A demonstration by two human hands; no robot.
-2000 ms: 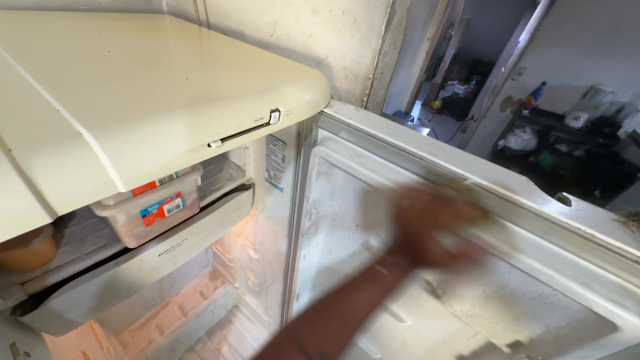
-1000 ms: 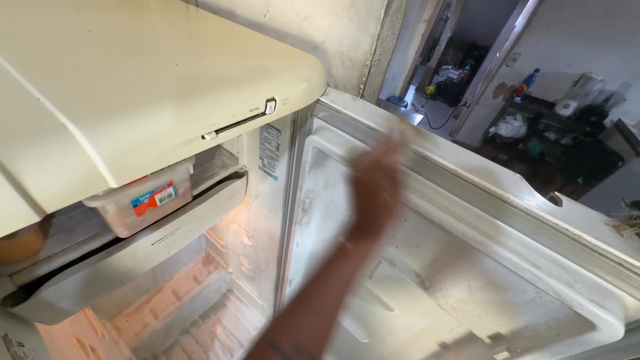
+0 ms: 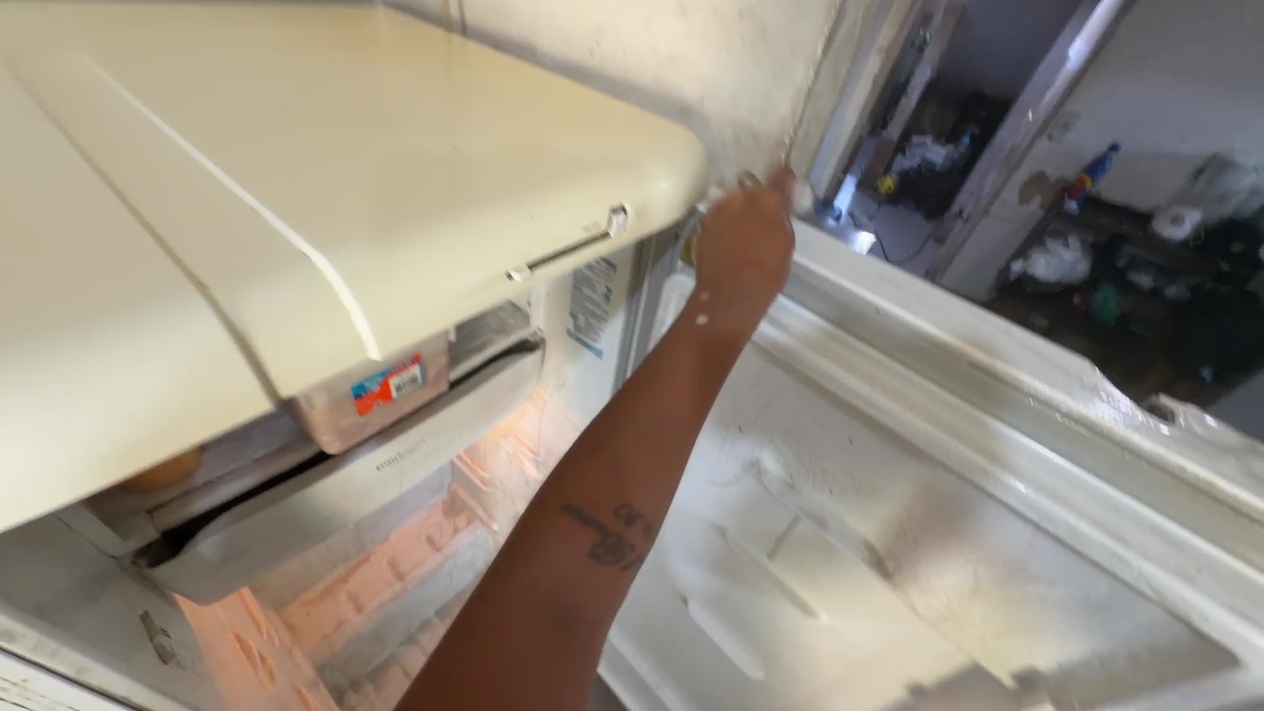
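Observation:
My left hand (image 3: 746,242) is closed at the hinge-side top corner of the open white refrigerator door (image 3: 918,326), just right of the cream refrigerator top (image 3: 474,128). Past its left side shows a bit of a yellowish sponge or cloth (image 3: 689,242), mostly hidden by the hand. White spots like foam dot the wrist, and the forearm bears a tattoo. The door's inner panel (image 3: 839,474) looks wet and smeared. My right hand is out of view.
A plastic tub (image 3: 375,400) with a label sits above the white drawer front (image 3: 385,464) inside the refrigerator. An orange-brown container (image 3: 163,469) is at the left. The wall (image 3: 681,59) stands close behind. Clutter and a white bag (image 3: 1057,259) lie beyond the door.
My left hand has moved from over the door's inner panel, along the upper edge, to the corner by the hinge. The refrigerator door stays open.

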